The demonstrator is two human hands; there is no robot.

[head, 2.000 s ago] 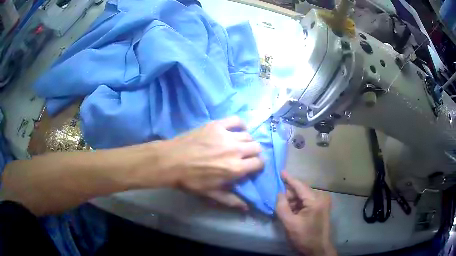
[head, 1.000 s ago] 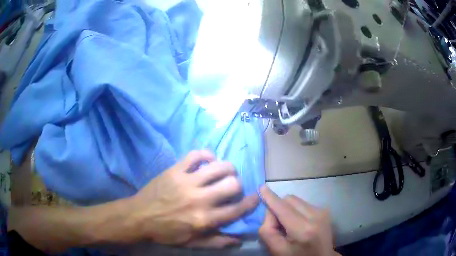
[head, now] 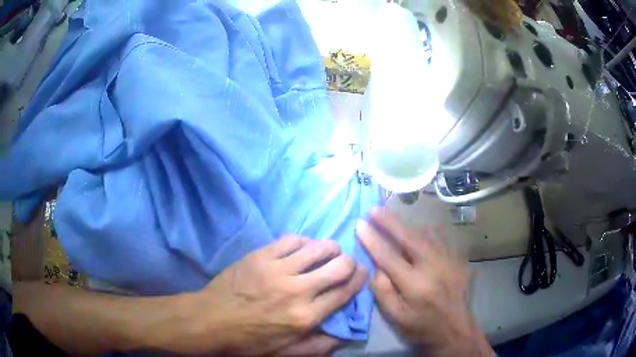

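Observation:
A light blue garment [head: 202, 146] lies heaped left of the sewing machine head [head: 488, 118]. A narrow part of it runs from the presser foot [head: 364, 180] towards me. My left hand [head: 286, 296] lies over this part with bent fingers bunching the cloth. My right hand [head: 422, 279] is blurred, at the right edge of the same strip; its fingertips touch the fold, but the grip is unclear. The lamp [head: 404, 160] glares in front of the machine head and hides the needle.
Black-handled scissors [head: 537, 261] lie right of the cloth, with a small dark tool [head: 570, 247] beside them. Yellow printed tape [head: 347, 70] is on the table behind the garment. The white table's front edge curves below the beige machine bed [head: 502, 233].
The view has shifted, and the lamp now covers more of the area beside the needle. My right hand has moved up along the cloth edge, nearer the foot. My left hand stays on the cloth.

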